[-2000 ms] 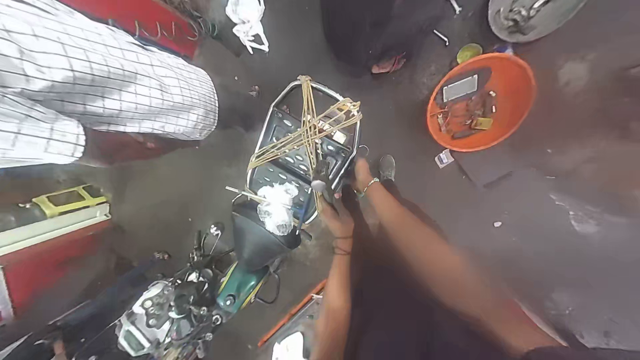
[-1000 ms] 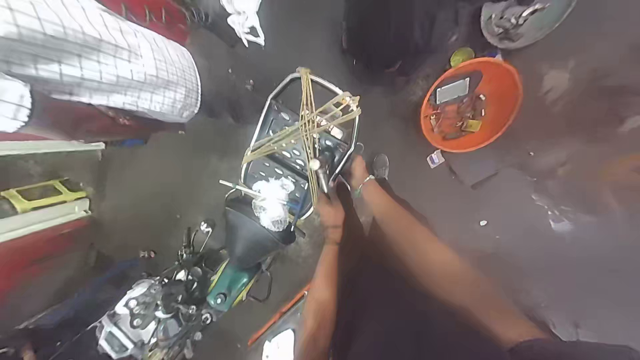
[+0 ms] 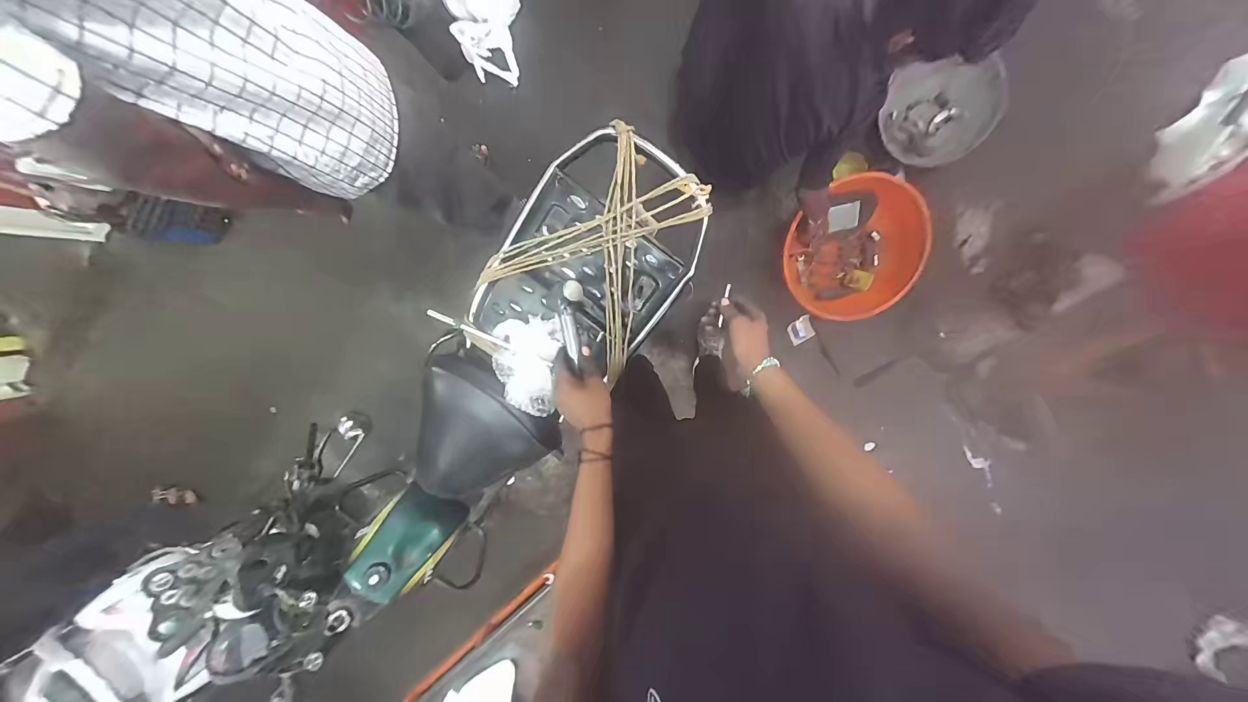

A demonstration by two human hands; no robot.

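Observation:
My left hand (image 3: 582, 390) is closed around a dark and metallic hand tool (image 3: 570, 327) with a round pale end, over the near edge of a metal motorcycle rear carrier (image 3: 560, 156). Yellowish cord (image 3: 616, 229) is wound across the carrier in a cross. Left of my hand, a white plastic bag (image 3: 525, 375) lies between the carrier and the black seat (image 3: 478, 429), with a pale rod (image 3: 458, 324) beside it. My right hand (image 3: 746, 333) is right of the carrier, pinching a small thin pale piece (image 3: 724, 300) whose kind I cannot tell.
An orange basin (image 3: 921, 239) with small parts and a grey basin (image 3: 941, 112) stand at the right. The motorcycle tank (image 3: 405, 551) and handlebars extend lower left. A person in checked cloth (image 3: 283, 88) is at upper left, another in dark clothing (image 3: 770, 88) beyond the carrier.
My right hand has moved away from the carrier's edge to the right, and a thin pale piece now shows in its fingers. My left hand still holds the tool at the carrier.

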